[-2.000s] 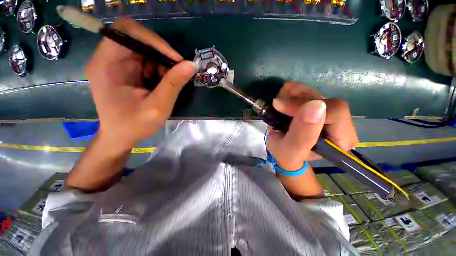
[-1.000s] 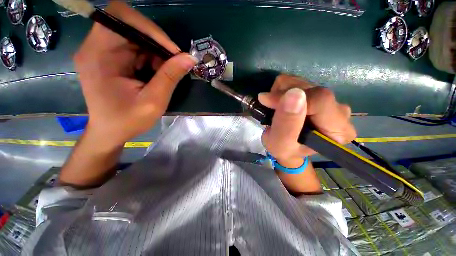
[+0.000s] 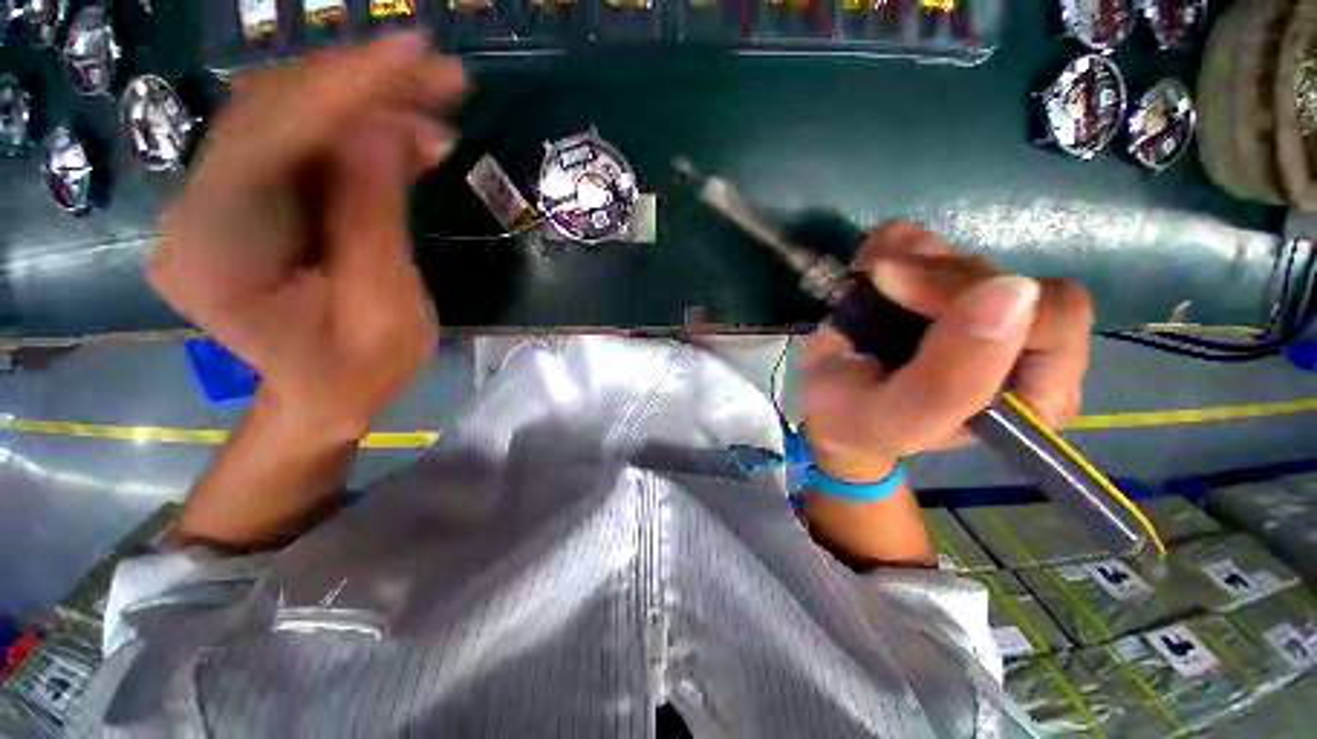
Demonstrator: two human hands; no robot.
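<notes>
The round silver circuit assembly [image 3: 588, 189] lies on the green mat, with a pale pad [image 3: 646, 220] at its right edge. A small white battery [image 3: 497, 191] with an amber end lies tilted at its left, close to the rim. A thin strand runs left from there. My right hand [image 3: 946, 339] is closed around the soldering iron [image 3: 874, 318]; its tip is off the disc, to the right. My left hand [image 3: 311, 231] is raised left of the battery, blurred, fingers curled. The dark shaft is not visible in it, and whether it holds anything is unclear.
More silver assemblies stand at the left [image 3: 155, 121] and right [image 3: 1083, 106]. A clear battery tray [image 3: 607, 52] spans the back. A round tan holder [image 3: 1259, 108] is far right, above black cables [image 3: 1228, 344]. Wrapped cartons [image 3: 1141, 606] are below the bench.
My left hand has let go of the disc and moved left and up; the dark shaft no longer shows. The battery beside the disc is now visible. The iron's tip has moved off, up and right.
</notes>
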